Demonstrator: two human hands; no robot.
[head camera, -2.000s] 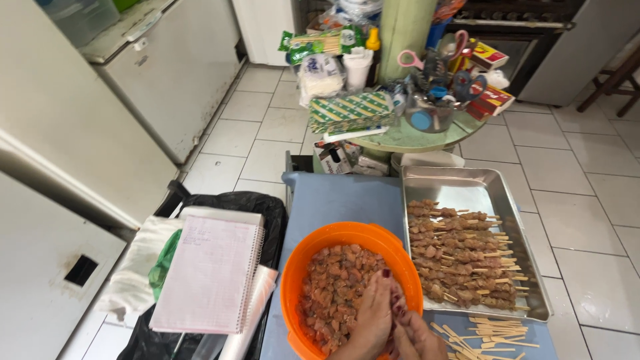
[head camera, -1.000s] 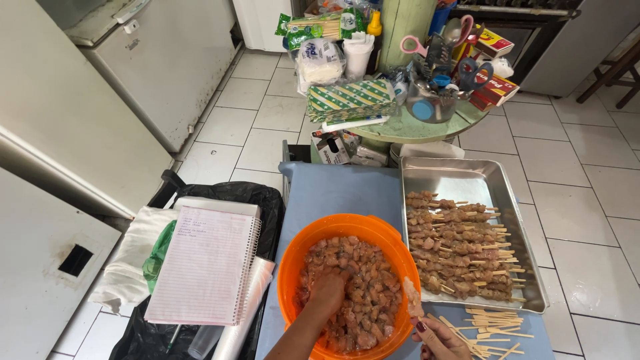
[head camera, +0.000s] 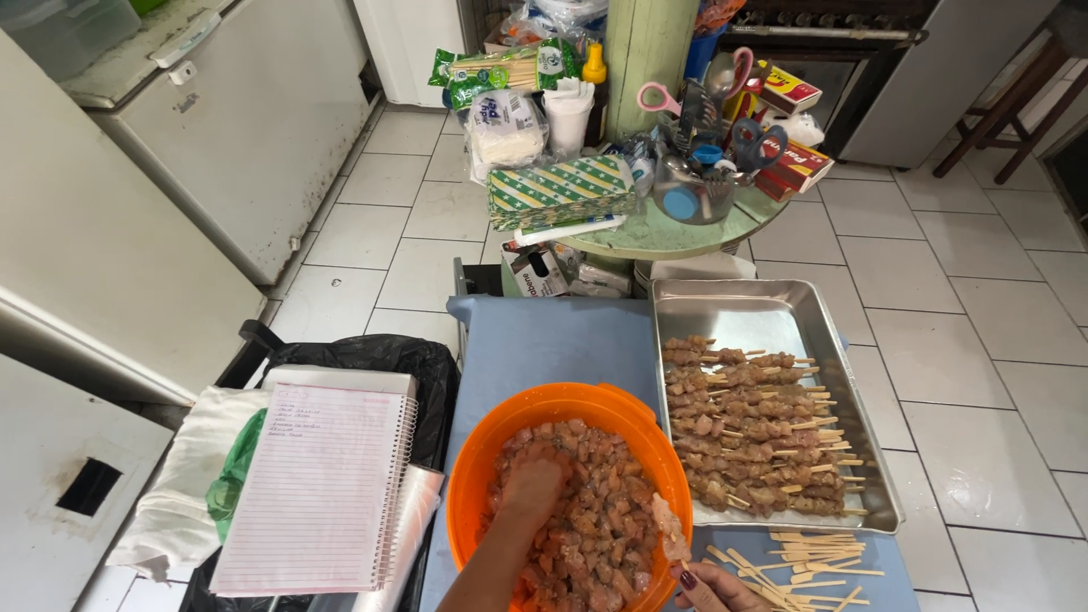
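Observation:
An orange plastic bowl (head camera: 476, 450) full of diced raw meat (head camera: 603, 493) stands on the blue-covered table. My left hand (head camera: 537, 480) is in the meat, its fingertips buried, so whether it grips a piece cannot be told. At the bowl's right rim my right hand (head camera: 718, 588) holds a wooden skewer with meat (head camera: 670, 527) threaded on its upper part. A metal tray (head camera: 739, 297) to the right carries rows of loaded skewers (head camera: 752, 425). Bare flat wooden skewers (head camera: 807, 565) lie loose below the tray, beside my right hand.
A spiral notebook (head camera: 314, 493) with handwriting lies left of the bowl, over a black plastic bag (head camera: 365, 353). Beyond the blue-covered table (head camera: 552, 340), a round green table (head camera: 671, 238) holds paper packs, scissors and utensils. White freezers stand at the left.
Two seconds ago both hands were together over the bowl's right side. They have parted: my left hand is down in the meat, my right is at the rim with the skewer.

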